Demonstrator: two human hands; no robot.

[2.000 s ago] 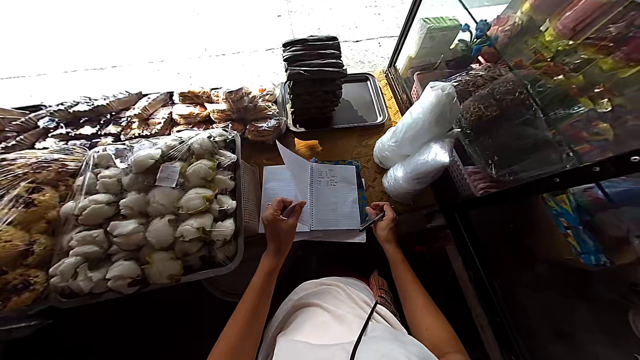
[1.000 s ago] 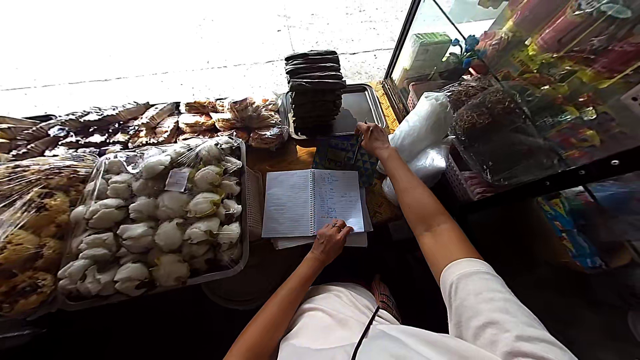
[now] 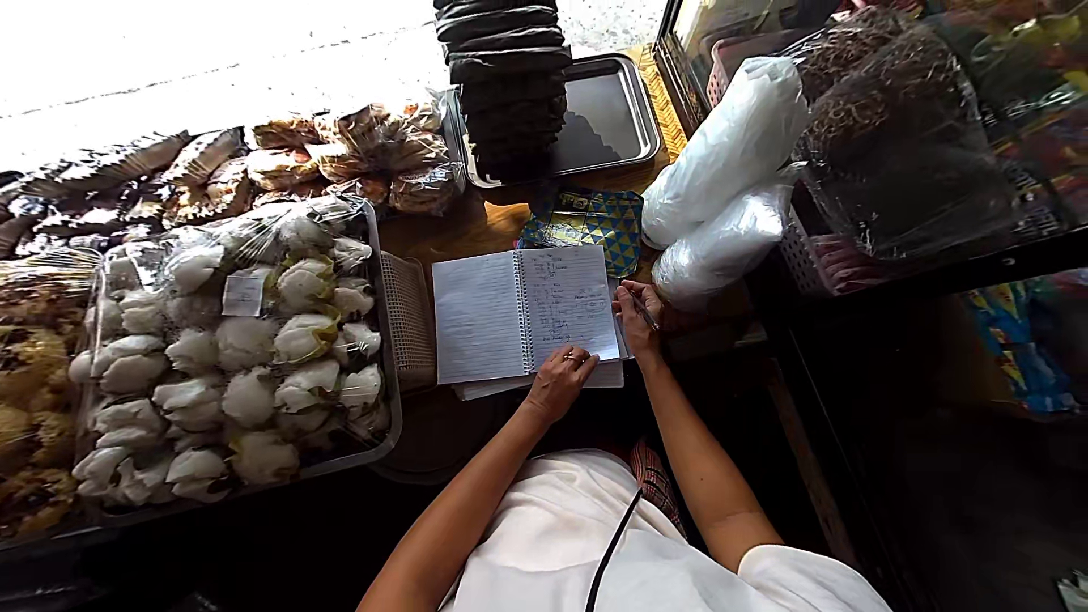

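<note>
A spiral-bound notebook (image 3: 476,314) lies spread on the wooden table, with handwriting on its right page and loose sheets under its lower edge. My left hand (image 3: 562,380), a ring on one finger, rests on the bottom edge of the right page and holds nothing that I can see. At the right edge of that page, my right hand (image 3: 639,313) holds a pen (image 3: 648,318). Just behind the notebook is a blue and yellow patterned pouch (image 3: 614,223).
Left stands a plastic-covered tray of white flower-like items (image 3: 246,342), beside a woven basket (image 3: 406,319). Behind are wrapped bundles (image 3: 289,166) and a stack of black packets (image 3: 510,85) on a metal tray (image 3: 642,127). Plastic bag rolls (image 3: 731,144) and a glass case edge (image 3: 918,276) are right.
My right hand has come back from beyond the pouch to the notebook's right edge. My left hand stays at the lower right page. The page lifted two seconds ago now lies flat.
</note>
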